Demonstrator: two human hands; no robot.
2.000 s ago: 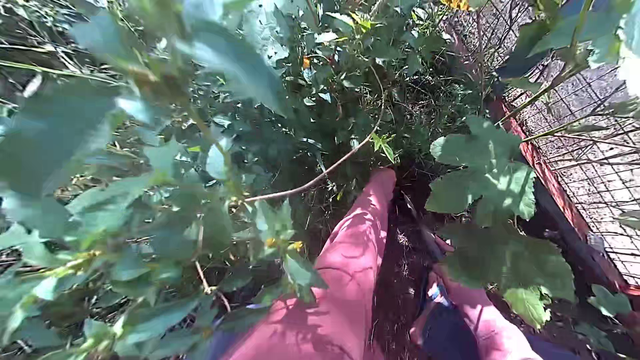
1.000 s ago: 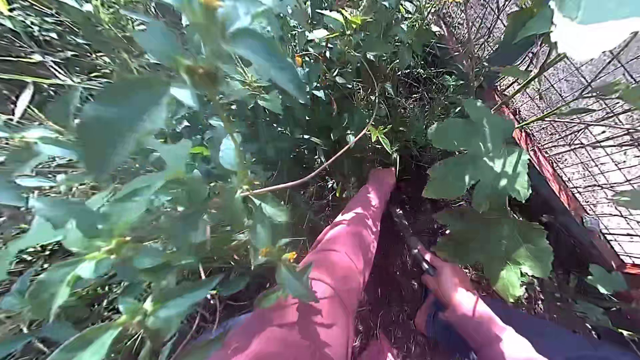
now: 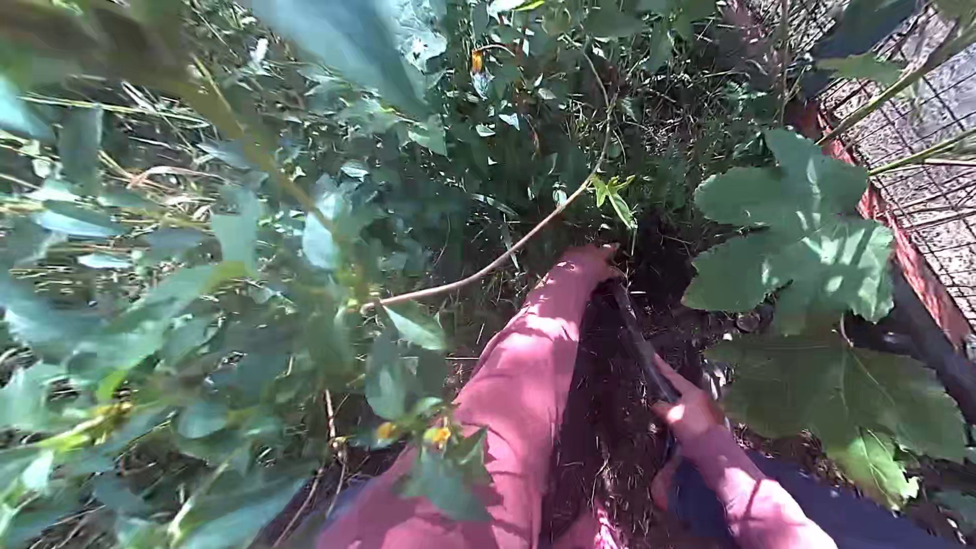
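Note:
My left hand (image 3: 593,263), at the end of a pink sleeve, reaches low into the green plants at the centre; its fingers are partly hidden in the stems, and what they hold cannot be made out. Lower right, my right hand (image 3: 690,412) is closed on the near end of a long dark hand tool (image 3: 639,339). The tool slants up and left, and its far end lies just beside my left hand, in shadow. Its exact kind is unclear. A curved bare stem (image 3: 488,268) arches over the plants left of my left sleeve.
Broad lobed leaves (image 3: 793,221) hang right of my hands. Beyond them runs a reddish, weathered edge (image 3: 915,259) with wire mesh (image 3: 930,175). Dense leafy plants (image 3: 259,305) with small yellow flowers (image 3: 438,435) fill the left, some very near the camera. Dark soil (image 3: 610,427) lies between my arms.
The tool's far end now lies close by my left hand; one second ago it was lower, apart from that hand. My left hand stays low among the plants.

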